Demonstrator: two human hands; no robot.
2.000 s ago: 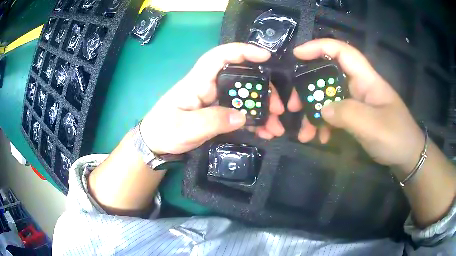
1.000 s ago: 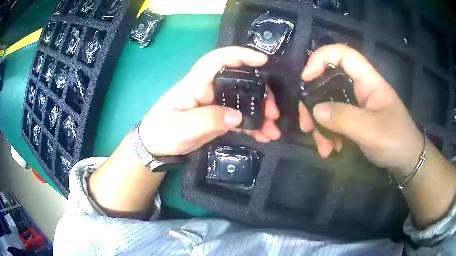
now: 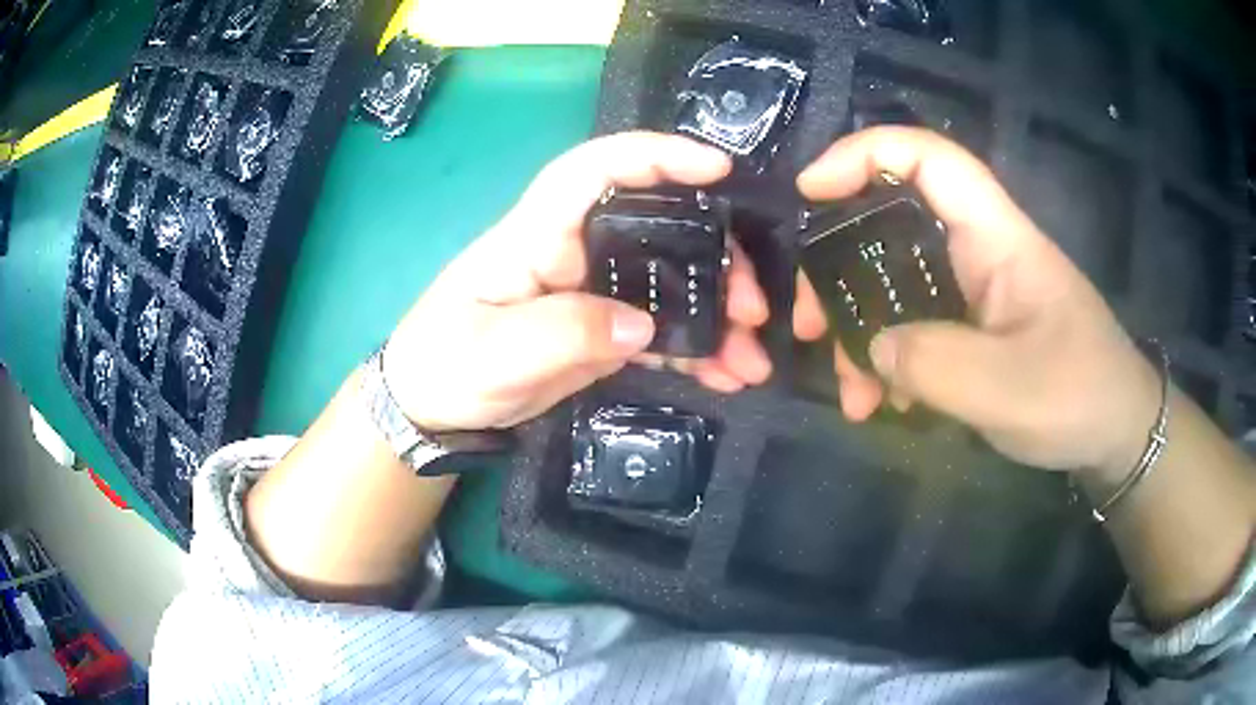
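My left hand (image 3: pixel 510 317) holds a black smartwatch unit (image 3: pixel 668 255) by its edges, fingers behind it and the thumb on the lower part of its screen. My right hand (image 3: pixel 1006 317) holds a second smartwatch unit (image 3: pixel 861 262), tilted, with the thumb on its lower part. Both dark screens show columns of small white characters. Both units are above the large foam tray (image 3: pixel 551 510). A wrapped unit (image 3: pixel 744 99) lies in a pocket beyond my hands, and another wrapped unit (image 3: pixel 636 468) lies in a pocket below my left hand.
At the left a tilted foam tray (image 3: pixel 283 234) holds many wrapped units in its pockets. A loose wrapped unit (image 3: pixel 400 90) lies on the green mat (image 3: pixel 455 124) between the trays. Yellow tape (image 3: pixel 62 124) marks the mat. Red and dark items show at the lower left edge.
The app icons on both screens have given way to columns of small characters. My right hand first shifted right with its unit, then came back left and turned the screen into view.
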